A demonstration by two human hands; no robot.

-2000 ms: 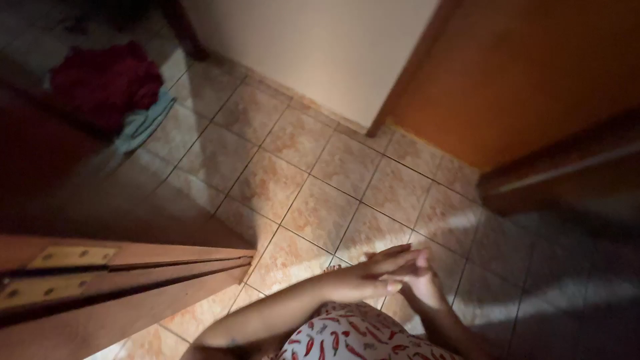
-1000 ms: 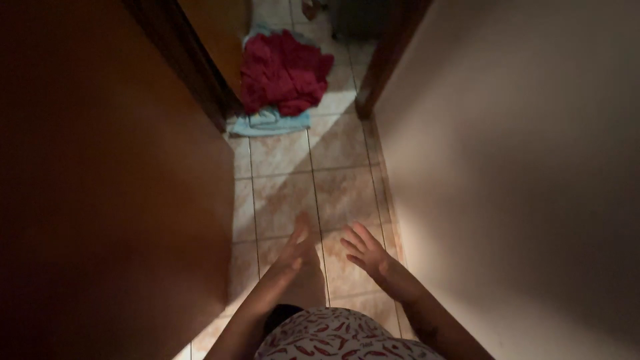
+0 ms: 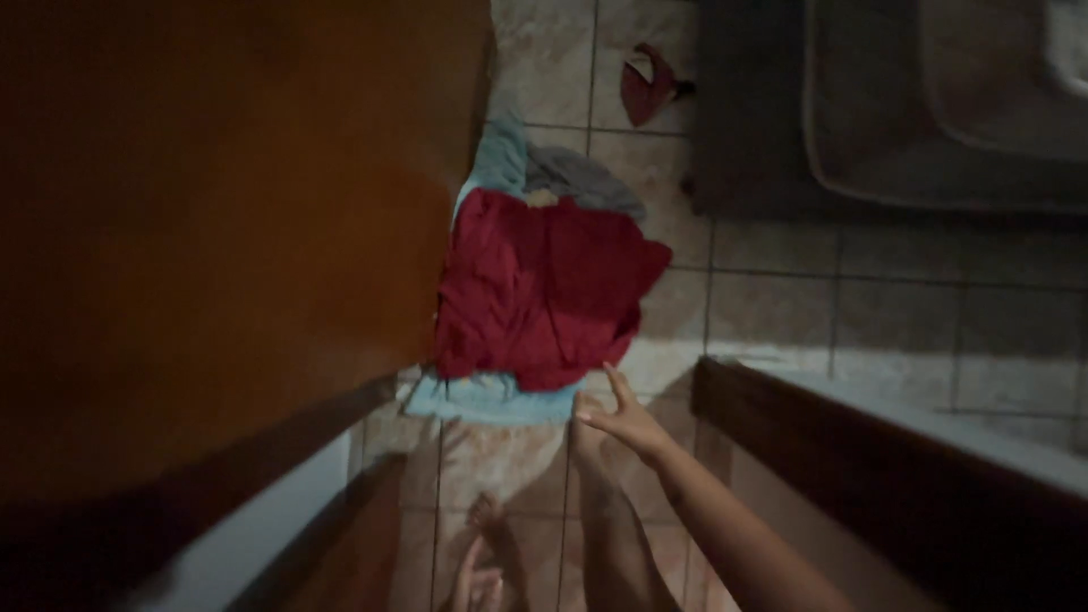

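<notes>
A crumpled dark red cloth (image 3: pixel 548 293) lies on the tiled floor in the doorway. Light blue fabric (image 3: pixel 497 399) shows under its near edge and again beyond it, beside a grey cloth (image 3: pixel 582 174). My right hand (image 3: pixel 625 421) is empty with thumb and finger spread, seen above my foot and near the red cloth's lower right corner; whether it touches the cloth cannot be told. Low in the view, my left hand (image 3: pixel 480 582) appears blurred and partly cut off by the bottom edge, with nothing visible in it.
An orange-brown wooden door (image 3: pixel 229 212) fills the left side. The dark wooden door frame (image 3: pixel 884 476) runs along the lower right. Beyond, a dark piece of furniture (image 3: pixel 748 119) stands at the upper right, with a small dark red item (image 3: pixel 646 89) on the floor beside it.
My hands were together two seconds ago and are now apart. The view has moved much closer to the cloths, and my right hand now appears near the red one.
</notes>
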